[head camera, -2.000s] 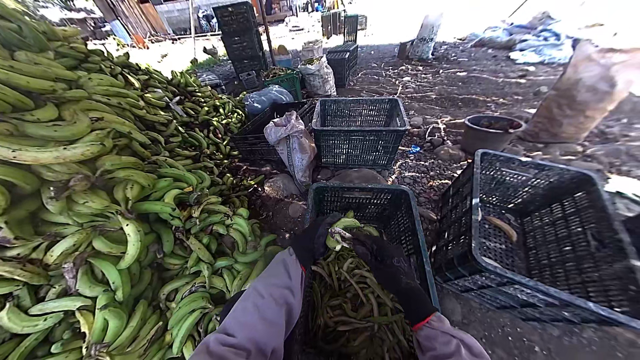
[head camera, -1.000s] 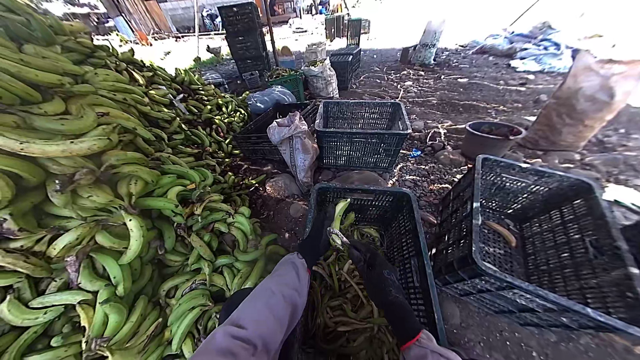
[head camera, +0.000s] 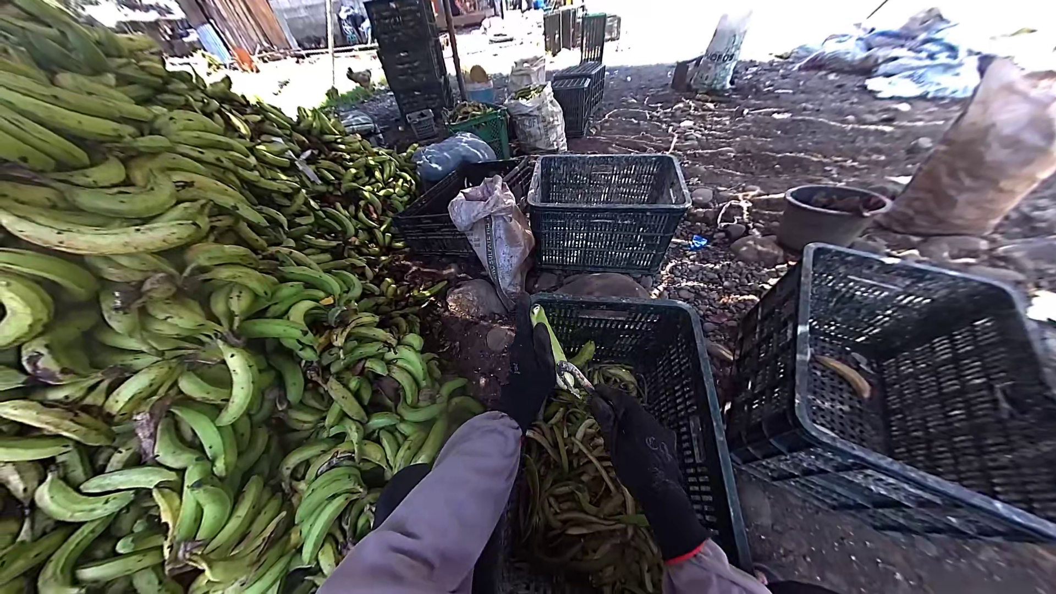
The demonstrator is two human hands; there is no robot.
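My left hand [head camera: 528, 367], in a black glove, holds a green plantain [head camera: 548, 332] nearly upright over a dark plastic crate [head camera: 701, 371]. My right hand [head camera: 631, 429], also in a black glove, is closed on a small tool [head camera: 572, 378], perhaps a peeler or knife, whose light metal end touches the plantain's lower part. Its handle is hidden in the glove. Below both hands, the crate holds a heap of green and brownish peels [head camera: 577, 495]. A large pile of green plantains [head camera: 239, 384] rises on my left.
A tilted crate [head camera: 850, 450] with one brown peel stands at right. Beyond my crate are another crate [head camera: 610, 227], a crumpled sack [head camera: 495, 231] and stones [head camera: 474, 299]. A bucket [head camera: 825, 227] and a large sack [head camera: 973, 157] stand farther right.
Two seconds ago both hands were close together around the plantain; now my right hand is lower and farther right, and the plantain stands more upright in my left hand.
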